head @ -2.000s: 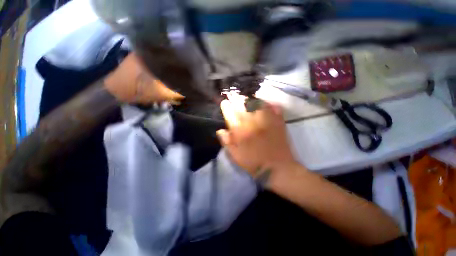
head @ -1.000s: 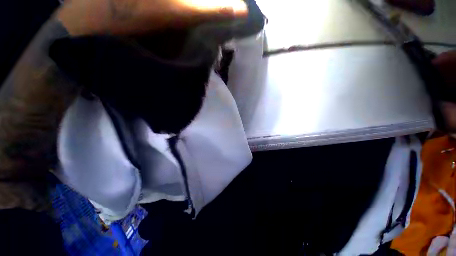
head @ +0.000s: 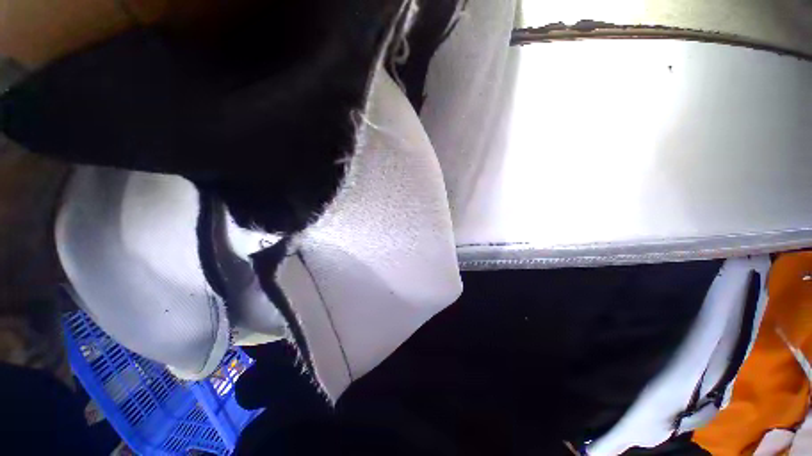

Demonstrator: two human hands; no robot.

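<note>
My left hand (head: 62, 27) is large, blurred and cut off by the top left edge; its fingertips are out of the picture. A black fabric piece (head: 205, 98) hangs from it, close to the camera, with a frayed edge and loose pale threads. White panels (head: 383, 196) joined to the black hang below, over the table's near edge and my lap. One white flap has a dark seam line and a fuzzy black edge (head: 289, 312). Another white panel (head: 142, 258) curves out to the left. My right hand is not in view.
The white machine table (head: 570, 151) fills the upper right, with a worn front edge and a dark groove at the back. A blue lattice basket (head: 147, 392) is lower left. White strips with black edging (head: 677, 374) and orange cloth (head: 775, 321) are lower right.
The hanging cloth now looks larger and nearer. My left hand has moved up and mostly out of the picture. My right hand and the scissors it held have left the view at the right.
</note>
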